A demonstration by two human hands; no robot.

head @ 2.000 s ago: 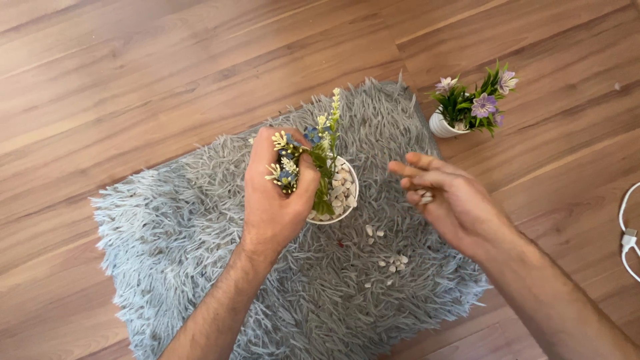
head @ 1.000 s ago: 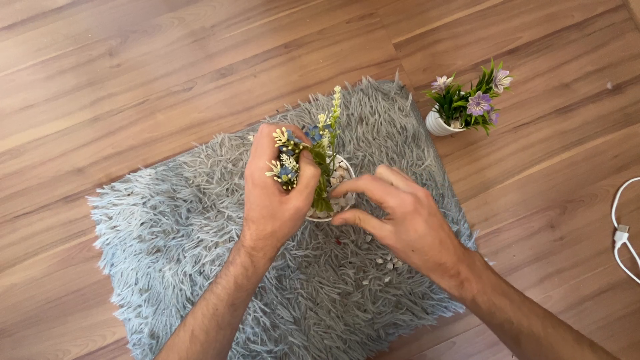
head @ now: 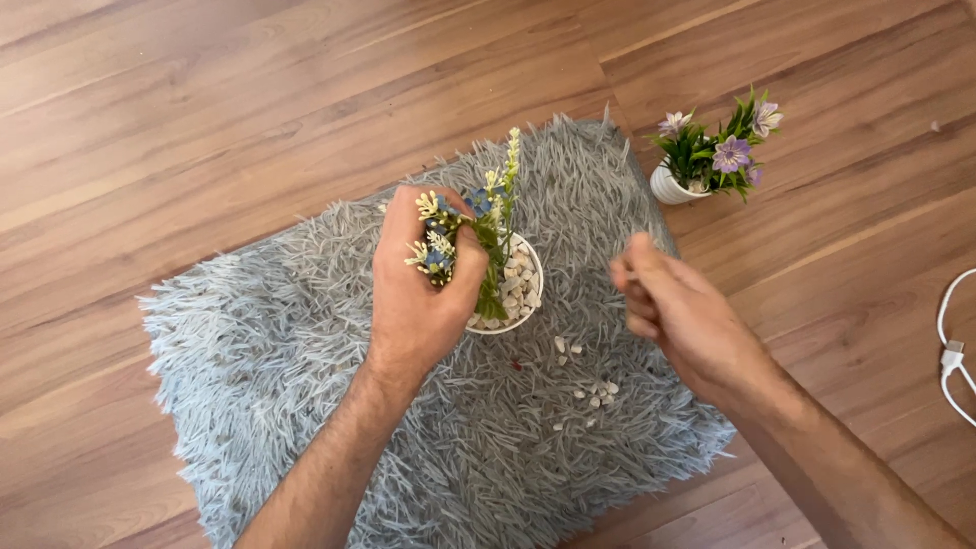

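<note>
My left hand (head: 423, 274) is closed around the artificial flower stems (head: 492, 229), which carry blue blossoms and pale yellow buds. These stems rise from the left side of a round white pot (head: 539, 268) filled with white and beige pebbles (head: 520, 284). To the right of the pot, over the shaggy mat, my right hand (head: 671, 305) is raised with its fingers curled. Whether a pebble is between those fingers cannot be made out. Several loose pebbles (head: 598, 394) lie on the mat below the pot, and a few more (head: 566, 348) lie nearer to it.
A shaggy grey-blue mat (head: 305, 396) lies under the pot on a wood-plank floor (head: 252, 99). Beyond its upper right edge stands a small white ribbed pot (head: 672, 185) with purple artificial flowers (head: 730, 155). A white USB cable (head: 951, 358) lies at the far right.
My right hand went from beside the mat's right part to the pebbles in the pot, then back away to the right. My left hand has stayed on the flower stems.
</note>
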